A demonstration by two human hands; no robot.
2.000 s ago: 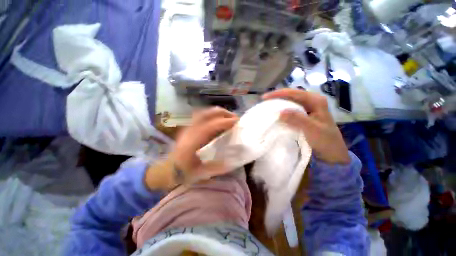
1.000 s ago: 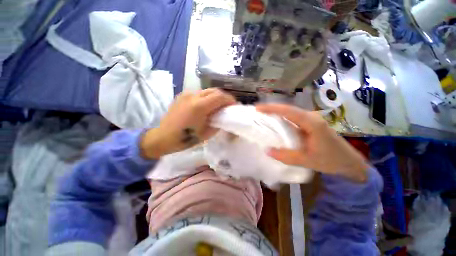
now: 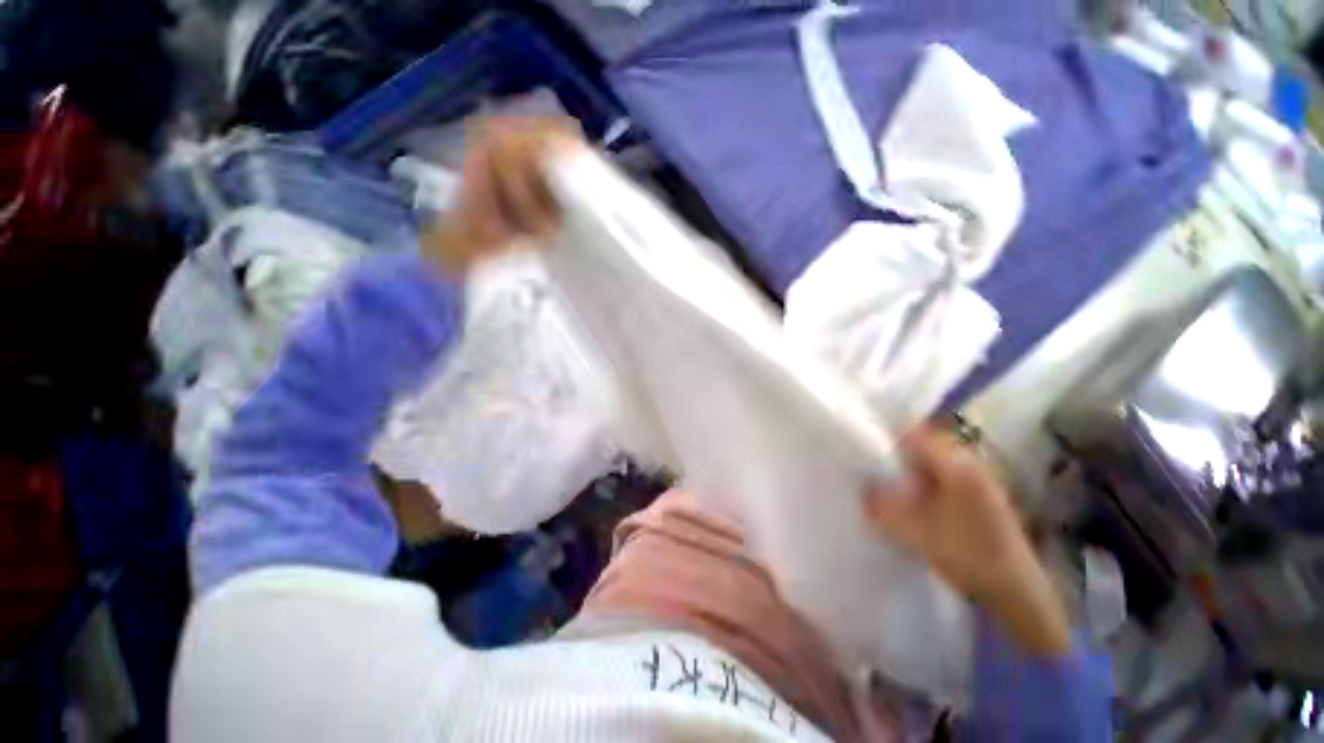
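My left hand (image 3: 508, 186) grips one end of a white knit cloth (image 3: 697, 356) at the upper left of centre. My right hand (image 3: 958, 523) grips the cloth's other end at the lower right. The cloth is stretched slantwise between my hands, above my lap. Both hands are blurred. A tied white bundle (image 3: 908, 254) with a narrow white strip (image 3: 838, 99) lies on the purple cloth (image 3: 726, 109) beyond the held cloth.
A loose white heap (image 3: 501, 407) lies at the left, partly behind the held cloth. A blue crate (image 3: 472, 76) stands at the upper left. The cream machine table (image 3: 1067, 356) and the blurred machine's shiny metal plate (image 3: 1231, 349) are at the right.
The view has swung left, so the machine is now at the right edge. The white cloth, earlier bunched between my hands, is now stretched out. My hands have moved apart.
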